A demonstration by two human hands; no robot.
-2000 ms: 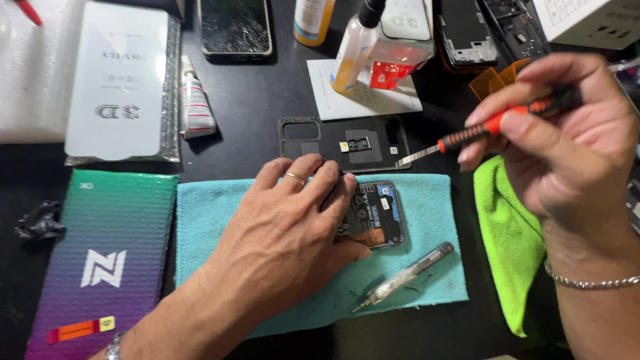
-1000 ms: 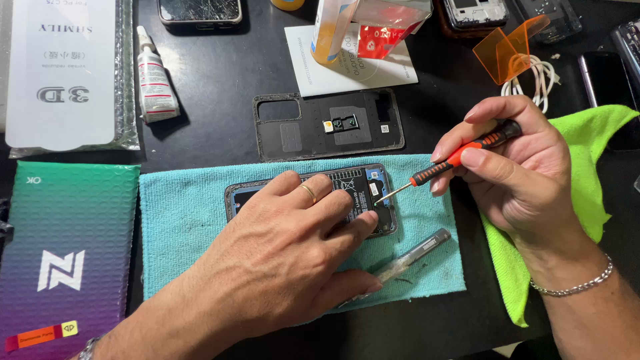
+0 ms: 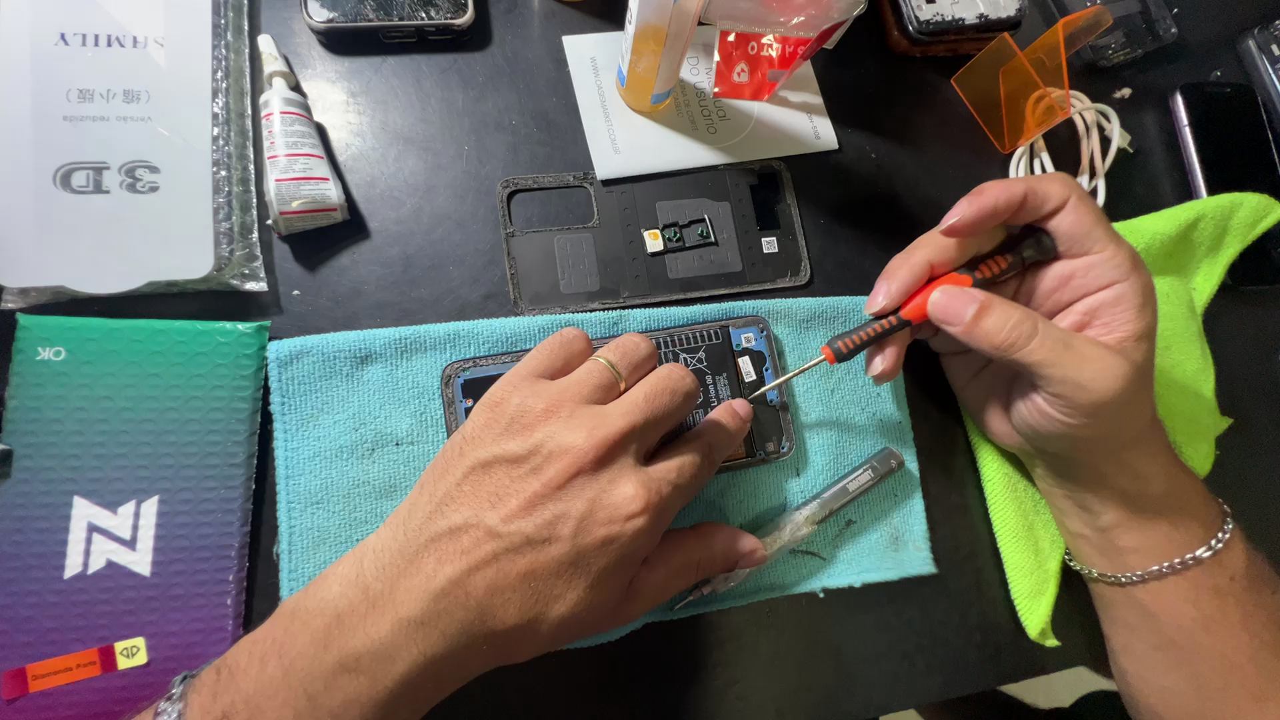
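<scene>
An opened smartphone (image 3: 770, 425), its battery and blue-edged inner parts showing, lies on a turquoise cloth (image 3: 350, 480). My left hand (image 3: 600, 470) rests over the phone and covers much of it, fingertips against the battery side. In my right hand (image 3: 1040, 310) is a small red-and-black screwdriver (image 3: 900, 310), its tip at the phone's right part, close to my left index fingertip. A pen-like tool (image 3: 840, 490) with a grey end lies on the cloth below the phone, by my left thumb. Behind the cloth lies the detached back cover (image 3: 610, 270), with a SIM tray (image 3: 690, 235) on it.
On the left are a bubble mailer (image 3: 110, 440), a packaged screen protector (image 3: 110, 220) and a glue tube (image 3: 300, 160). A bottle (image 3: 650, 60) and red packet (image 3: 755, 65) stand on a leaflet (image 3: 610, 130). A green cloth (image 3: 1030, 540), coiled cable (image 3: 1100, 140) and orange plastic piece (image 3: 1010, 95) are at right.
The screwdriver in my right hand has moved from above the back cover's edge down to the opened phone. My left hand stays on the phone. The view has shifted closer.
</scene>
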